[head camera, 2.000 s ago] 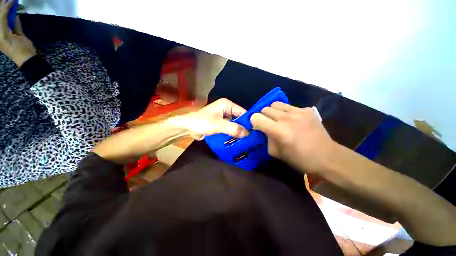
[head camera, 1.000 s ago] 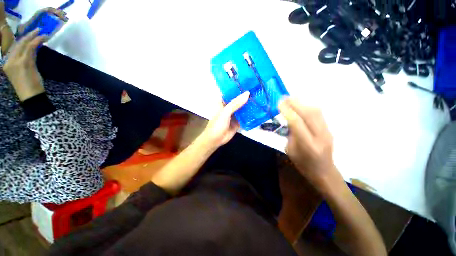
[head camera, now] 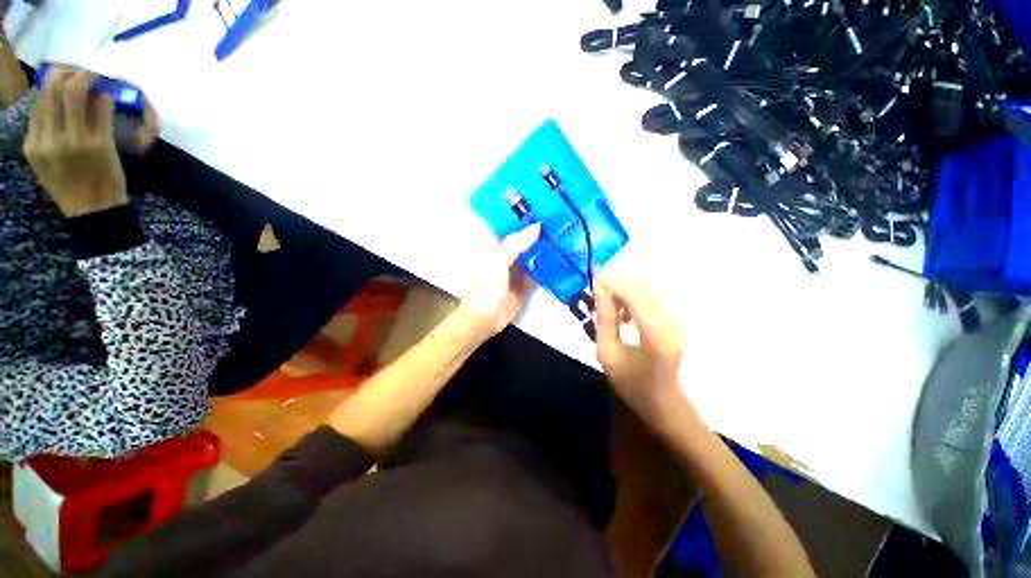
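My left hand [head camera: 497,282] holds a bright blue blister tray [head camera: 560,158] by its lower left edge, over the front edge of the white table. Two silver-tipped plugs of a black USB cable [head camera: 585,239] lie in the upper part of the tray, and the cable runs down across it. My right hand [head camera: 642,344] pinches the cable at the tray's lower edge. Part of the coiled loop shows below the tray, beside my right fingers; the rest is hidden.
A black cable pile [head camera: 814,90] lies at the back right of the table [head camera: 384,124]. Blue stacked trays [head camera: 981,215] and a grey basket [head camera: 967,406] are at the right. A neighbouring person's hands [head camera: 79,147] hold a blue item. A red stool [head camera: 136,502] is below.
The tray now shows slightly lower in view. My right hand has moved from the tray's right side to the cable at its lower edge. More of the cable pile shows.
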